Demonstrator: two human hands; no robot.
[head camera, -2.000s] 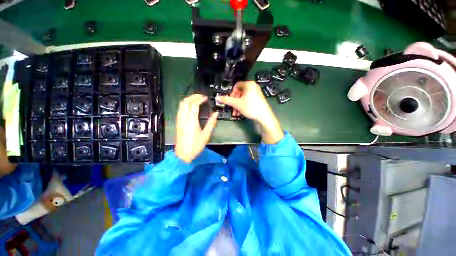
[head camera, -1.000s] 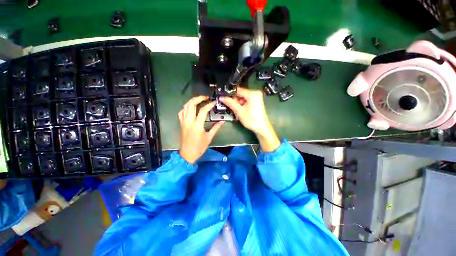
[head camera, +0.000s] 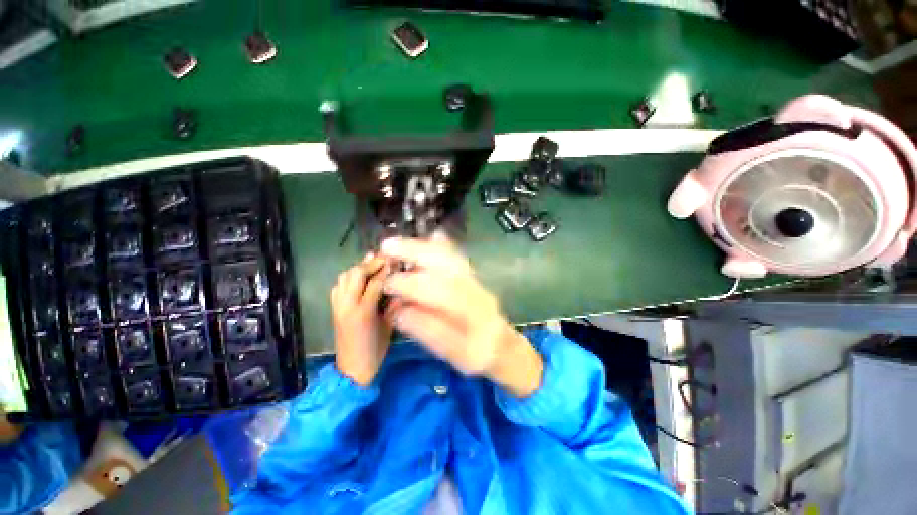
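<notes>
The black toggle press (head camera: 412, 159) stands on the bench in front of me, its silver linkage blurred in the middle. Its red grip does not show. My right hand (head camera: 447, 307) is blurred, with curled fingers over the front of the press; what it holds is hidden. My left hand (head camera: 359, 314) is beside it at the left front of the press, fingertips close together near the nest. The nest and any unit in it are hidden by my hands. A black blister tray (head camera: 284, 292) with units in its pockets lies to the left.
A cluster of small black units (head camera: 514, 215) lies right of the press. A pink fan (head camera: 694, 191) stands at the right. More units (head camera: 409, 40) lie on the green surface behind the white strip (head camera: 623, 144). A blue sleeve (head camera: 45, 468) of another person shows at lower left.
The view has shifted, so the bench sits lower in the picture. The upright lever and red grip have gone from sight. My right hand has moved over the front of the press.
</notes>
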